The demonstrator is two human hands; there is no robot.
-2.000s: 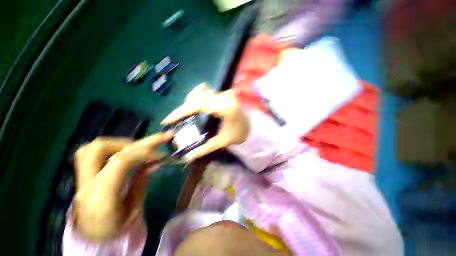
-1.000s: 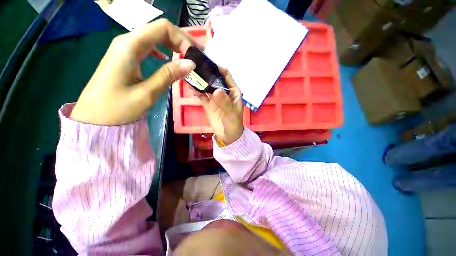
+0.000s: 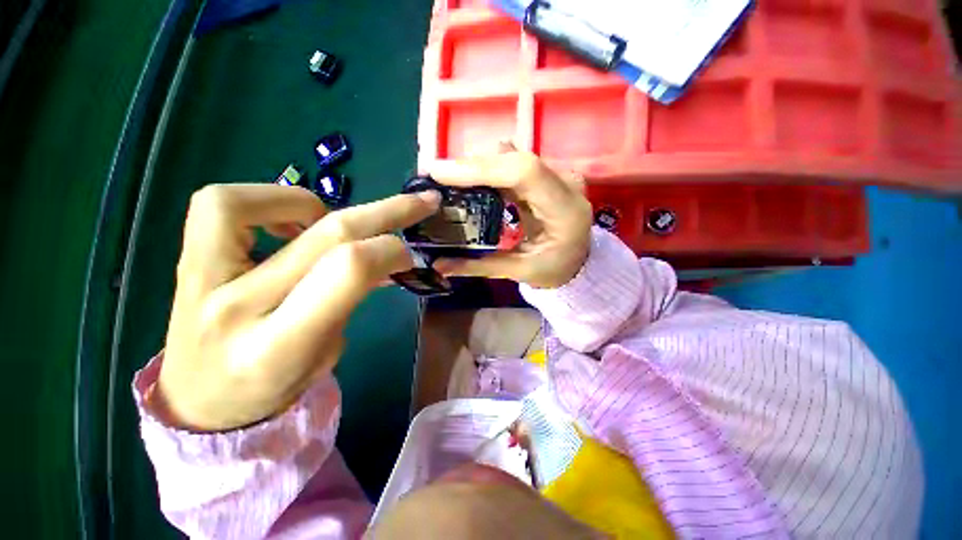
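Note:
An open watch housing, a black frame with a metallic brownish inside, is held at the centre. My right hand grips it from the right between thumb and fingers. My left hand is on its left side, with one fingertip on the frame's edge. My left hand also holds a thin dark glossy piece tilted just below the housing. Whether the piece is still joined to the housing cannot be told.
Several loose watches lie on the dark green bench to the left. A large red-orange tray is at the upper right, with a clipboard on it. Another red tray below holds two small dark round-looking items. Blue floor shows at right.
The watch body looked closed one second ago; now its inside shows and a thin dark piece is apart from it. The view has shifted, and the clipboard appears higher.

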